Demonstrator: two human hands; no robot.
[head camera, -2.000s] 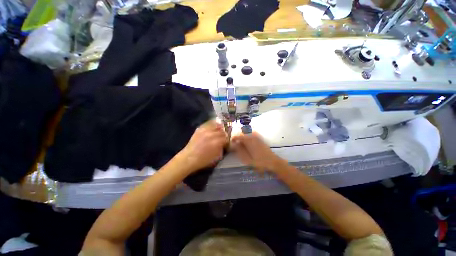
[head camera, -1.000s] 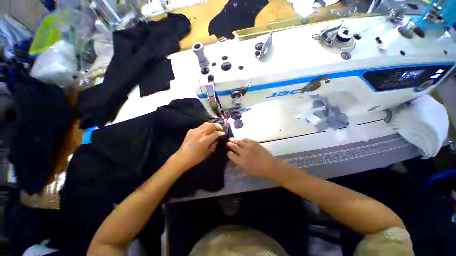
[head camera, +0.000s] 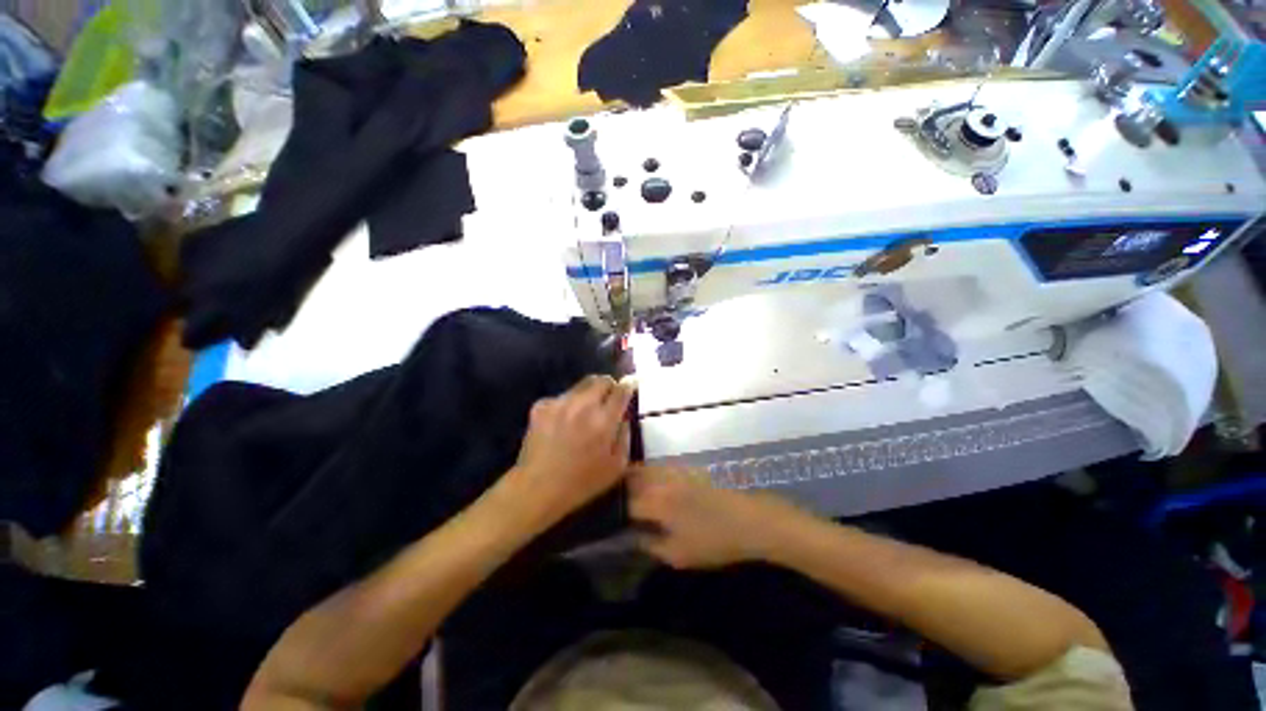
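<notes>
A large black garment piece (head camera: 375, 417) spreads left of the needle and hangs over the table's front edge. Its right edge runs straight down from the presser foot (head camera: 621, 347) of the white sewing machine (head camera: 833, 181). My left hand (head camera: 576, 442) lies on the cloth just in front of the presser foot, fingertips pinching its edge. My right hand (head camera: 680, 517) holds the same edge lower down, at the table's front edge. Both hands are bare. The cloth under my fingers is hidden.
Black panels (head camera: 368, 139) lie behind the work, and a black cut piece (head camera: 660, 49) lies on the brown board. Grey scraps (head camera: 902, 333) rest against the machine. A white pad stack (head camera: 1145, 368) is at right. A black pile (head camera: 63, 333) is at far left.
My right hand has moved down from near the needle to the table's front edge. My left hand has moved slightly down. The garment's edge now lies straight in front of the presser foot.
</notes>
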